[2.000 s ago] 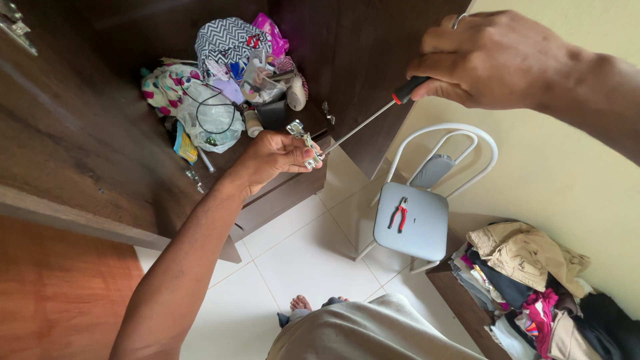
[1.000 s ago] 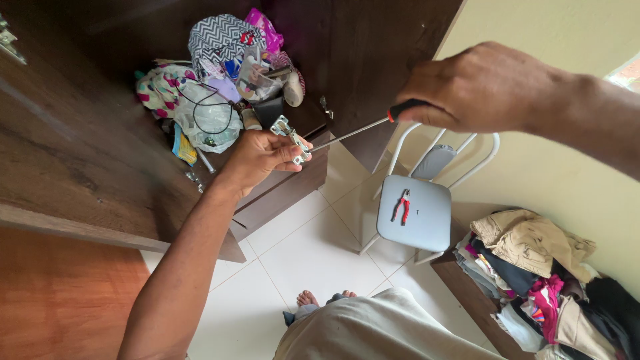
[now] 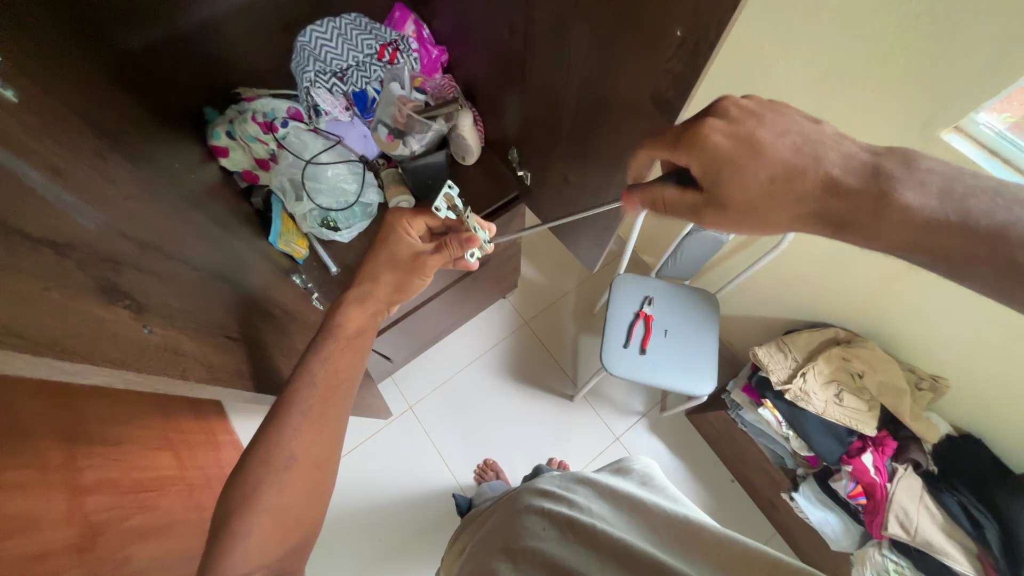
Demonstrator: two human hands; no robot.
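A metal cabinet hinge (image 3: 462,218) is pinched between the thumb and fingers of my left hand (image 3: 420,252), in front of the open wardrobe. My right hand (image 3: 744,172), higher and to the right, grips the dark handle of a long-shafted screwdriver (image 3: 560,219). The shaft slants down to the left and its tip meets the hinge; the exact contact point is too small to tell. Red-handled pliers (image 3: 640,326) and a small screw (image 3: 665,334) lie on the grey seat of a chair (image 3: 688,300).
The dark wooden wardrobe (image 3: 144,240) holds bags, cloths and a black cable (image 3: 306,172). More hinges (image 3: 520,166) are fixed at its door edges. Folded and heaped clothes (image 3: 848,392) lie at the lower right by the wall. My feet (image 3: 490,472) are on the white tiled floor.
My right hand has changed its pose around the screwdriver handle. My left hand still holds the hinge against the tip.
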